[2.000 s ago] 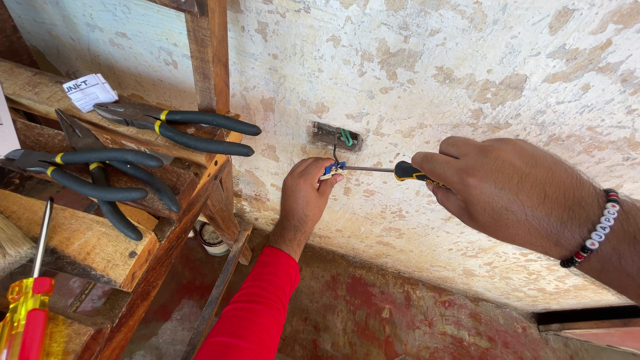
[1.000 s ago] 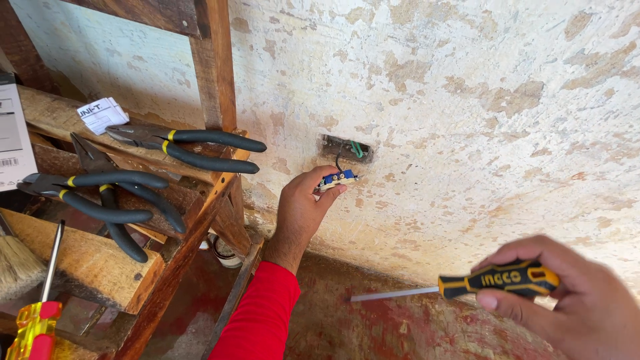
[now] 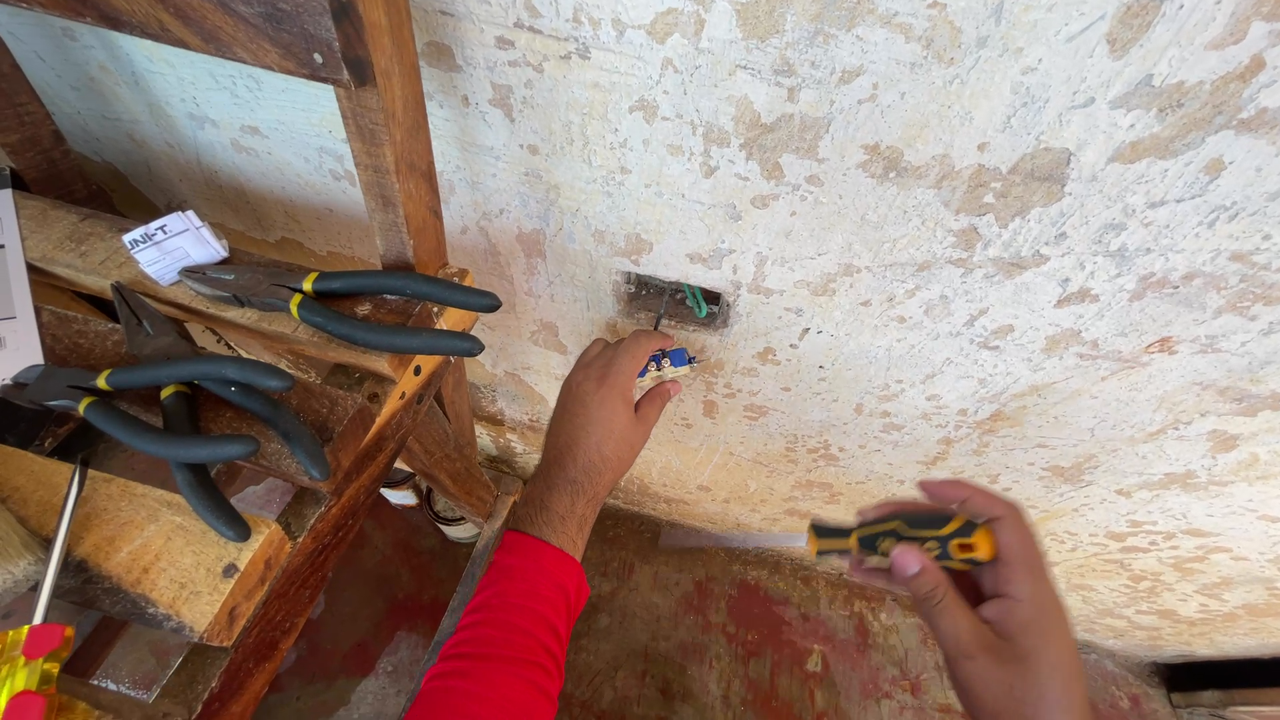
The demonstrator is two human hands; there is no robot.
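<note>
Between its thumb and fingers, my left hand [image 3: 600,420] grips a small blue and cream electrical outlet module [image 3: 668,364] with screw terminals. A dark wire runs up from it into the recessed wall box [image 3: 650,300], where a green wire [image 3: 695,300] is bent over. The module is just below the box, outside it. At the lower right, my right hand [image 3: 985,590] holds a screwdriver [image 3: 900,540] by its black and yellow handle. Its blurred shaft points left, apart from the module.
At left, a wooden frame [image 3: 385,400] bears several pliers [image 3: 390,300], a folded printed paper [image 3: 175,245], a brush [image 3: 18,555] and a second screwdriver [image 3: 35,650] with a yellow and red handle. Cans [image 3: 448,515] stand on the floor behind it. The wall [image 3: 900,250] has peeling paint.
The screwdriver's tip was at the module two seconds ago; my right hand has since drawn it away, down and to the right. My left hand still holds the module below the box.
</note>
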